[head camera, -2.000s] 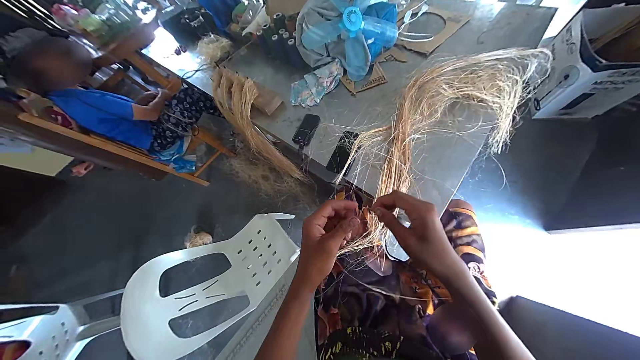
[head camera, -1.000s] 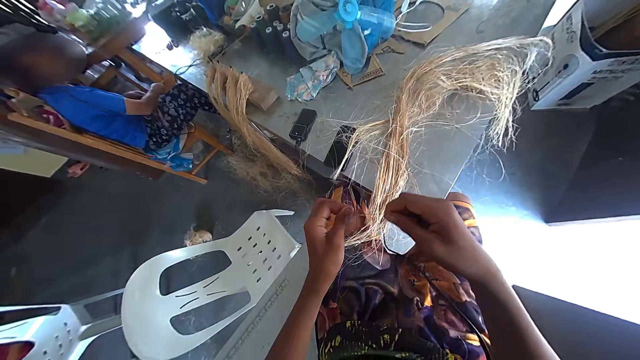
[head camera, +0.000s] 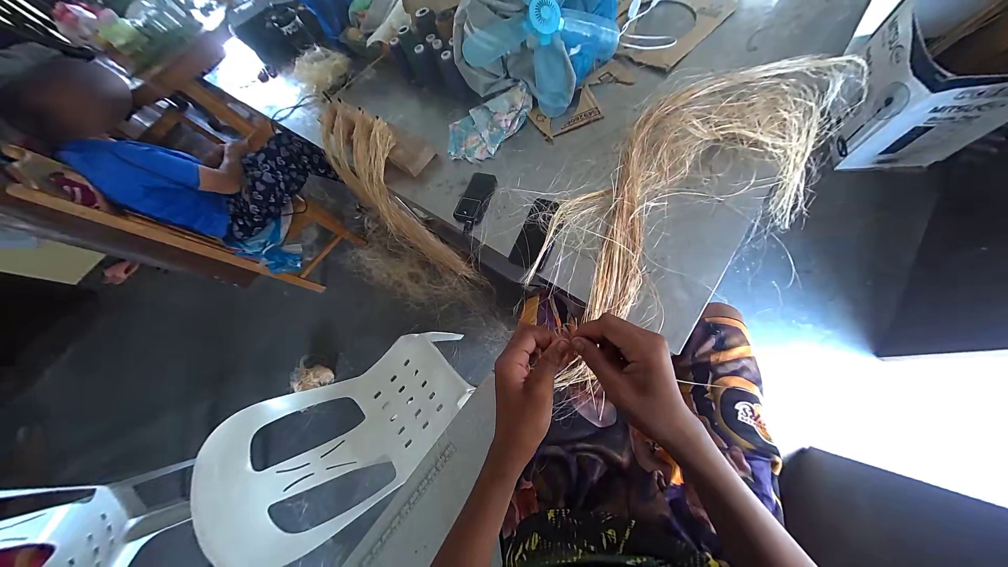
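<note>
A long bundle of pale plant fibre (head camera: 630, 197) lies over the grey table and hangs down off its near edge toward my lap. Above my lap, my left hand (head camera: 535, 370) and my right hand (head camera: 630, 366) meet at the fingertips, both pinching thin fibre strands at the bundle's lower end. The exact strands between the fingers are too fine to make out. A second bundle of fibre (head camera: 386, 189) lies over the table's left edge, its ends hanging down.
Two black devices (head camera: 475, 198) lie near the table edge. Behind are thread spools (head camera: 425, 55), a blue fan (head camera: 545, 20) and cloth. A printed carton (head camera: 906, 102) stands right. White plastic chairs (head camera: 315, 402) stand left; a person in a blue shirt (head camera: 150, 181) sits beyond.
My right hand has come back in toward my left; a second ago the two stood farther apart. The fibre bundles lie much as before.
</note>
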